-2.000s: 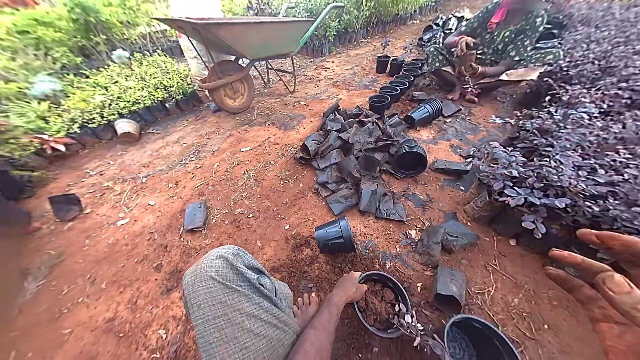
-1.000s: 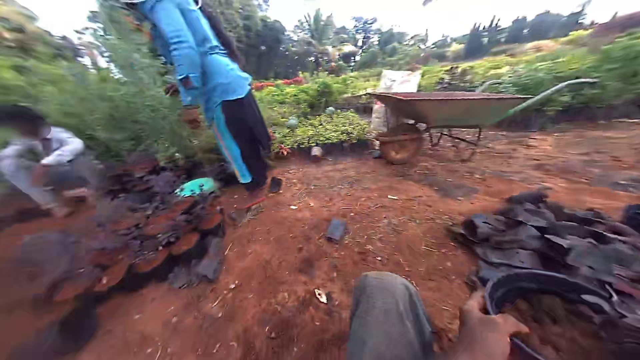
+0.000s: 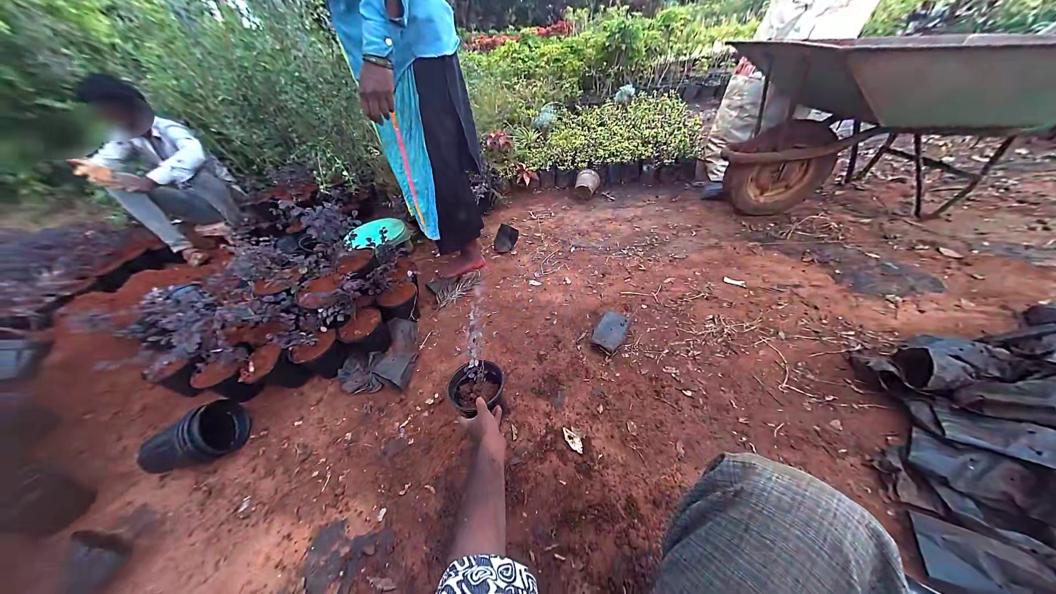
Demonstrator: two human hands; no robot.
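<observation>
My left hand (image 3: pixel 485 425) reaches forward from a patterned cuff, gripping the near rim of a round black plastic plant pot (image 3: pixel 501 381). Dark soil lies inside the pot, and a thin, small-leaved seedling (image 3: pixel 473 330) rises from it. The pot is over red ground, left of my bent knee (image 3: pixel 775 520); whether its base touches the ground is unclear. Beyond it stands a person (image 3: pixel 437 132) in a blue top. My right hand is out of view.
Potted purple-leaved plants (image 3: pixel 318 351) stand left, with stacked empty black pots (image 3: pixel 194 436) nearer. A person (image 3: pixel 165 165) squats behind them. A flattened black planting bag (image 3: pixel 610 332) lies ahead. Black bags (image 3: pixel 973 429) are heaped right, below a wheelbarrow (image 3: pixel 932 87).
My view has swung left. The pot in my left hand, right of my knee earlier, is now left of it. My right hand, visible at the right edge two seconds ago, is out of view.
</observation>
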